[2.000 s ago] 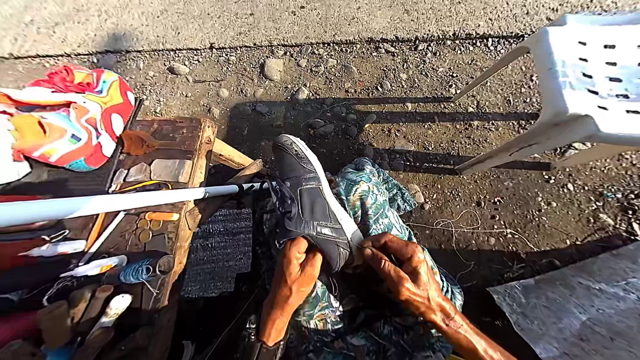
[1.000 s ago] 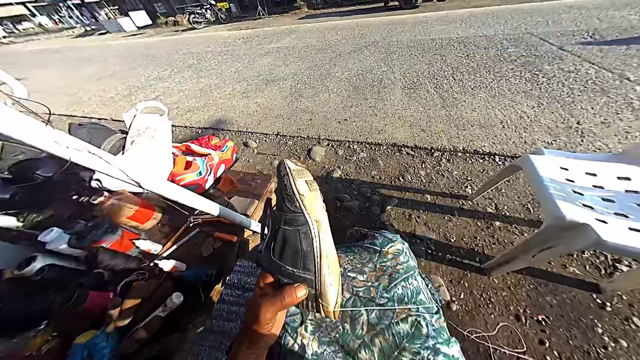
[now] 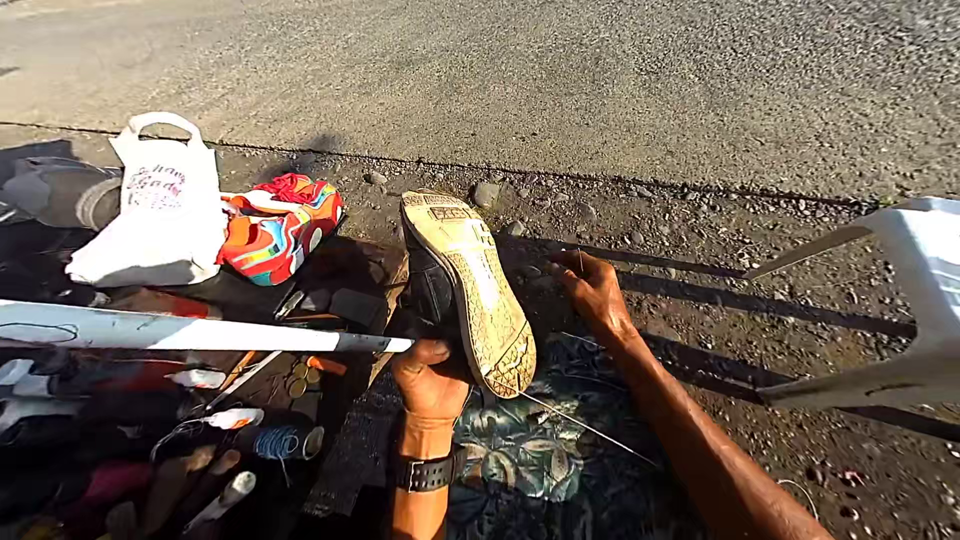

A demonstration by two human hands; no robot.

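My left hand (image 3: 431, 379), with a black watch strap at the wrist, grips a dark sneaker (image 3: 431, 289) by its heel end. The shoe's worn cream rubber sole (image 3: 480, 289) faces me, toe pointing away. A pale thread (image 3: 585, 426) runs from the heel end of the sole down to the right across the patterned cloth. My right hand (image 3: 589, 289) is raised to the right of the shoe, thumb and fingertips together; something thin shows at the fingertips, too small to name.
At left, a low bench holds a spool of blue thread (image 3: 277, 442), glue bottles and tools. A white pole (image 3: 202, 330) crosses toward the shoe. Behind lie a white plastic bag (image 3: 161, 202) and a colorful sneaker (image 3: 281, 229). A white plastic chair (image 3: 911, 300) stands right; a patterned cloth (image 3: 525, 457) lies below.
The shoe has been turned from its side so the sole faces me. My right hand, at the heel two seconds ago and out of view one second ago, is now right of the shoe.
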